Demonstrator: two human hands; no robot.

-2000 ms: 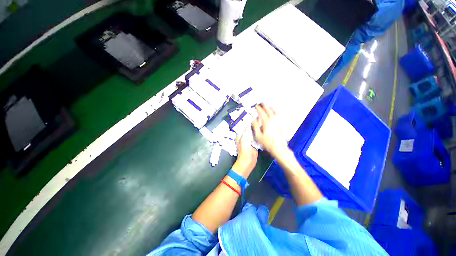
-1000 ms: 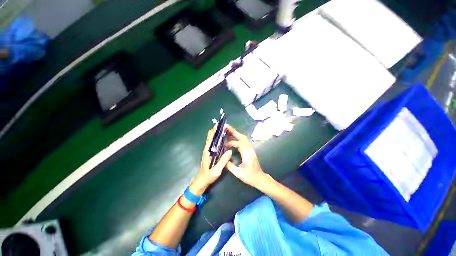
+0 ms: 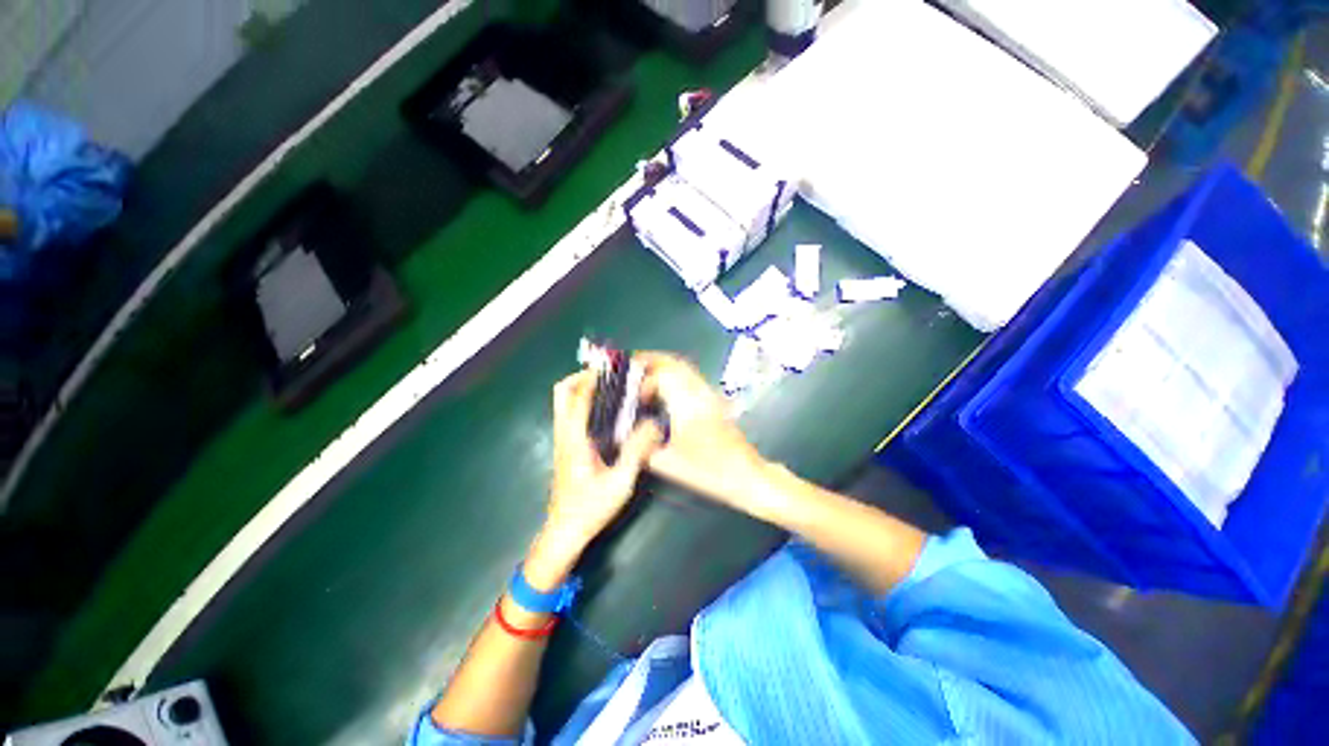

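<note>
Both hands hold a small stack of dark-edged battery packs [image 3: 612,408] above the dark green bench mat, seen edge-on and blurred, with small wires at the upper end. My left hand [image 3: 583,466] wraps its left side and wears a blue wrist strap and a red string. My right hand [image 3: 692,415] grips the right side; its fingertips are partly hidden. Small white strips [image 3: 787,338] lie loosely heaped on the mat to the right. Stacked battery packs [image 3: 700,219], white with dark stripes, stand beyond them near the belt's edge rail.
White battery trays [image 3: 962,161] lie at the upper right. A blue crate [image 3: 1006,437] with white sheets stands beside the bench. Black carriers [image 3: 372,309] holding devices sit on the green belt. A pale box [image 3: 131,721] is at lower left. Another person's blue sleeve [image 3: 66,175] shows upper left.
Two seconds ago both hands were at the packs and strips by the tray. They then moved left with the packs in them. Since one second ago, the packs have turned more upright and the grip has shifted.
</note>
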